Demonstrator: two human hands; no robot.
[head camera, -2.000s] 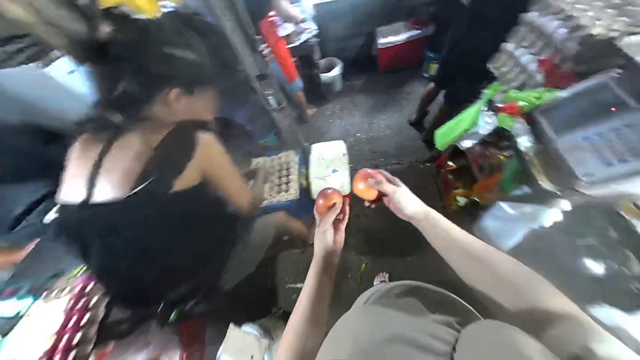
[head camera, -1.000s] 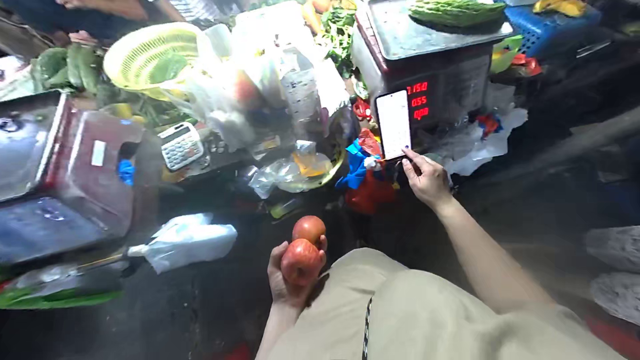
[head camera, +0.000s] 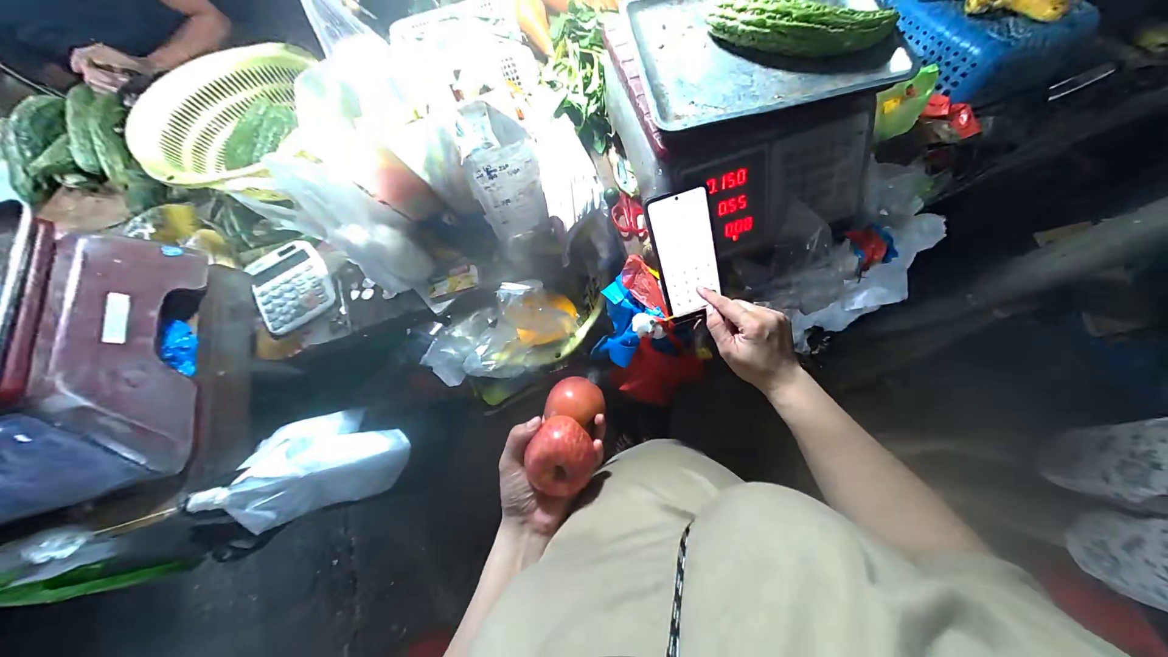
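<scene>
My left hand (head camera: 538, 484) holds two red apples, one (head camera: 558, 456) nearer my lap and the other (head camera: 576, 401) just beyond it. My right hand (head camera: 750, 339) is at the lower right corner of an upright smartphone (head camera: 684, 246), with a fingertip on its bright screen and the other fingers partly curled. The phone stands by the front of a digital scale (head camera: 785, 173) with lit red digits. On the scale's metal tray (head camera: 675, 91) lies a bitter gourd (head camera: 803, 26).
A calculator (head camera: 292, 287), a yellow basket (head camera: 164, 137), plastic bags (head camera: 365, 173) and green vegetables (head camera: 82, 137) crowd the stall. Another person's hands (head camera: 114, 68) are at upper left. A white bag (head camera: 310, 465) juts out at left; a blue crate (head camera: 995, 46) stands at upper right.
Two seconds ago each of my hands held one apple; now both are in my left hand, and my right hand has moved to the phone. The view has swung to the stall.
</scene>
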